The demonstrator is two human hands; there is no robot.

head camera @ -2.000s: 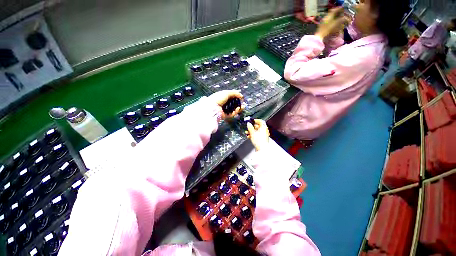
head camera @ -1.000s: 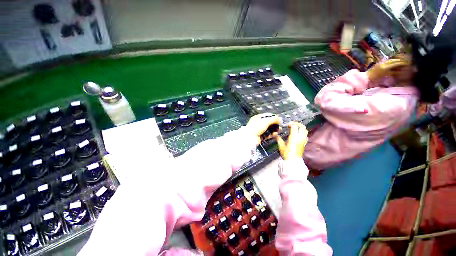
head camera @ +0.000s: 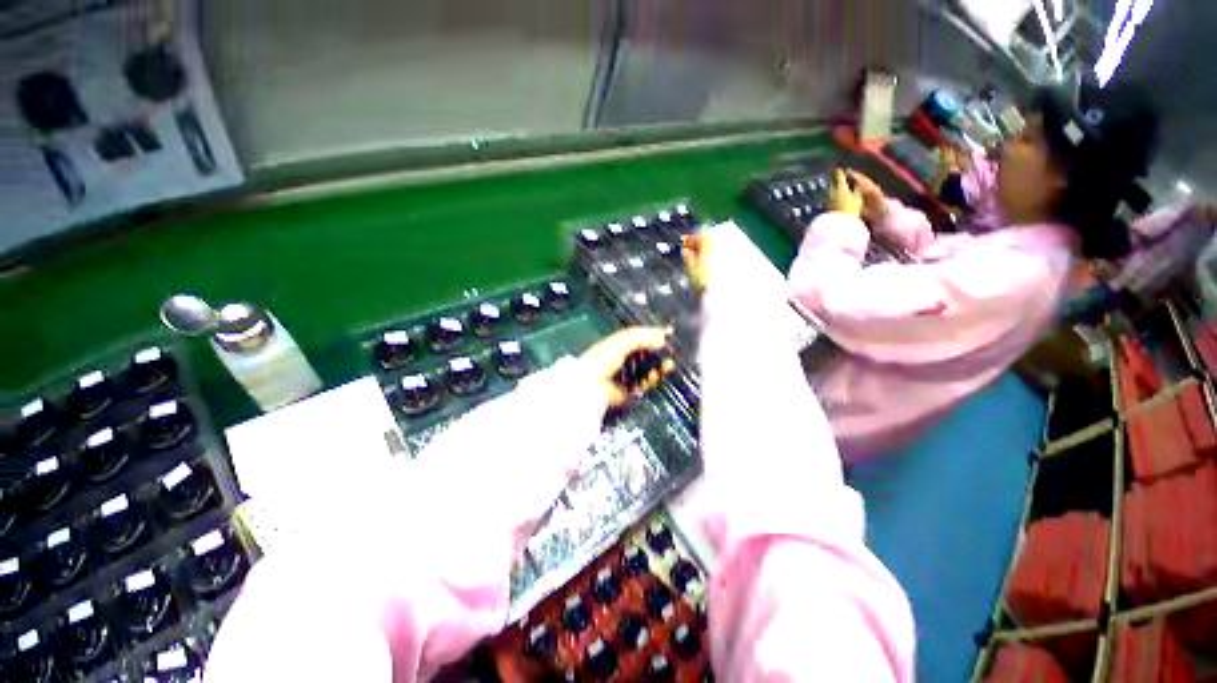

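My left hand (head camera: 619, 363) is closed around a black lens unit (head camera: 645, 371), above a clear blister tray (head camera: 601, 496) with glassy squares. My right hand (head camera: 695, 262) reaches to the far clear tray (head camera: 621, 283), beside its black units with white labels. It is small and partly hidden by the sleeve, so what it holds cannot be told. Another clear tray (head camera: 447, 426) holds black lens units in its far rows. The red tray (head camera: 567, 654) with small black rounds lies lower, partly hidden by my right sleeve.
A full tray of labelled black units (head camera: 120, 523) is at left, beside white sheets (head camera: 314, 447) and a white bottle (head camera: 271, 367). Another white sheet (head camera: 754, 274) lies by the far tray. A person in pink (head camera: 934, 300) works at right, before red items on shelves (head camera: 1068, 567).
My right hand has moved away from my left hand, forward to the far tray. My left hand still holds a black unit. The other person's hands have lowered from near the face.
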